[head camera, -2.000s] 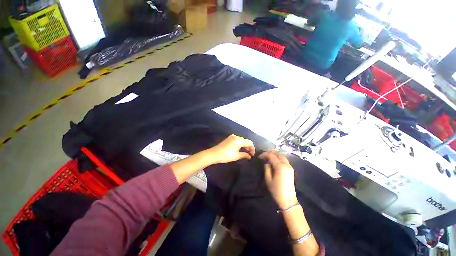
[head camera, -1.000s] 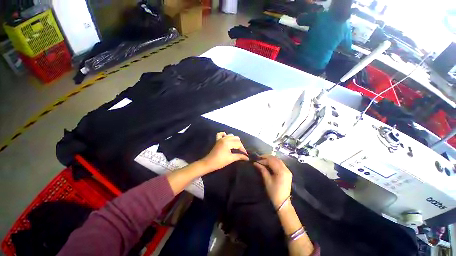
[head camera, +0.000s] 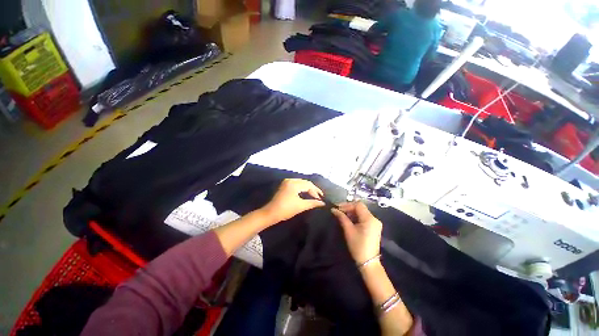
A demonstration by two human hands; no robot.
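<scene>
My left hand (head camera: 294, 201) and my right hand (head camera: 359, 226) pinch the edges of black fabric between their fingertips, just in front of the needle area. The fingertips of the two hands are close together. The pinched black fabric (head camera: 315, 252) hangs over the table's front edge onto my lap and spreads right, below the machine. The presser foot area (head camera: 369, 186) is just behind my right hand, and the fabric edge is held in front of it. The white sewing machine (head camera: 525, 230) lies to the right. A large black garment (head camera: 177, 157) is spread on the left.
A printed ruler scale (head camera: 197, 220) shows on the white table (head camera: 295, 152). A red crate (head camera: 62, 270) with black pieces stands at lower left. Yellow (head camera: 33, 64) and red crates are stacked far left. A person in a teal top (head camera: 399, 49) sits at another workstation behind.
The view has shifted slightly. Both hands stay in front of the needle, still pinching the fabric, with the fingertips closer together than two seconds ago. More of the fabric's edge shows left of my left hand.
</scene>
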